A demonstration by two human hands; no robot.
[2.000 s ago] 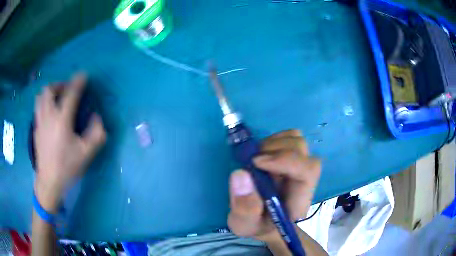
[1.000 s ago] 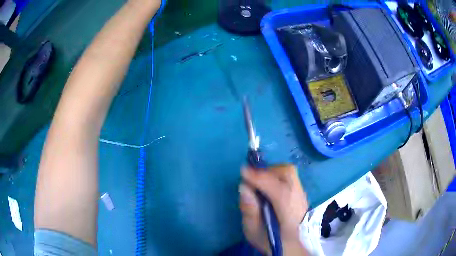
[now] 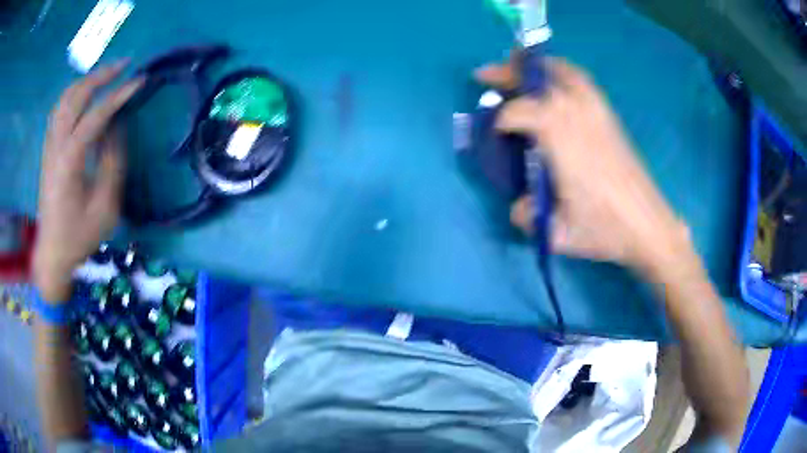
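Note:
My left hand [image 3: 81, 172], blurred and with a blue wrist band, holds the outer side of a black headphone headband [image 3: 168, 57]. An ear cup [image 3: 243, 159] is joined to the headband on its right. It shows a green board at its top and a small pale rectangle. My right hand [image 3: 588, 164] holds the dark blue soldering iron [image 3: 541, 190], its barrel pointing up past the top edge, its tip out of view. A black speaker disc [image 3: 497, 155] is at my right fingers; whether they grip it is unclear.
A blue bin of black and green parts [image 3: 142, 354] is at lower left. A white bag with dark parts [image 3: 619, 389] is at lower right. The blue equipment tray [image 3: 754, 203] is at the right edge. A white slip [image 3: 99, 34] and part of a green spool [image 3: 504, 9] are at the top.
The view has shifted. My left hand has come back from the top and now holds the headband with ear cup. My right hand still holds the iron, with a black disc now at its fingers.

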